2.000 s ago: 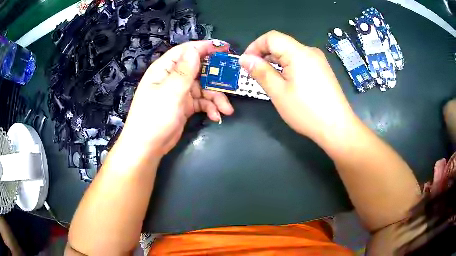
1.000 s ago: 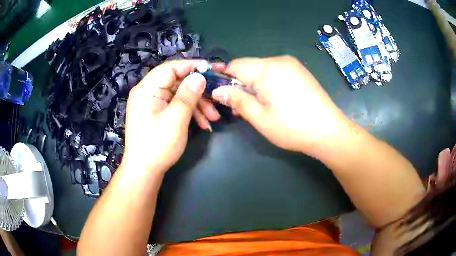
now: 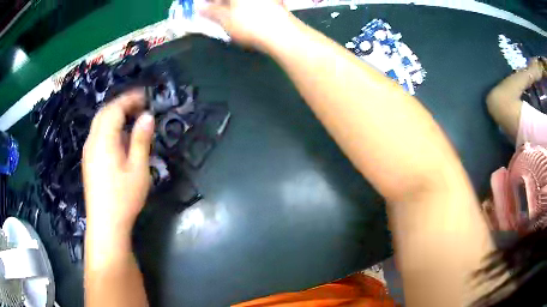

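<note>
My left hand (image 3: 120, 150) is blurred over the heap of black plastic brackets (image 3: 78, 132), thumb and fingers curled near the parts; whether it grips one is unclear. Loose black brackets (image 3: 195, 141) lie to the right of its fingers. My right hand (image 3: 249, 21) is stretched out at the top edge, partly cut off and blurred. Its fingertips are at a blue and white board (image 3: 185, 11) at the white edge strip; whether they grip it or touch it cannot be told.
Blue and white boards (image 3: 384, 51) lie stacked behind my right forearm. A white fan (image 3: 24, 264) and a blue bottle (image 3: 8, 153) are at the left. A pink fan (image 3: 528, 186) and another person's arm (image 3: 510, 102) are at the right. White-red edging (image 3: 96, 57) borders the green surface beyond.
My hands have separated from the board they both held. My right hand has moved up to the far edge, and my left hand down-left over the black heap. The view has shifted right.
</note>
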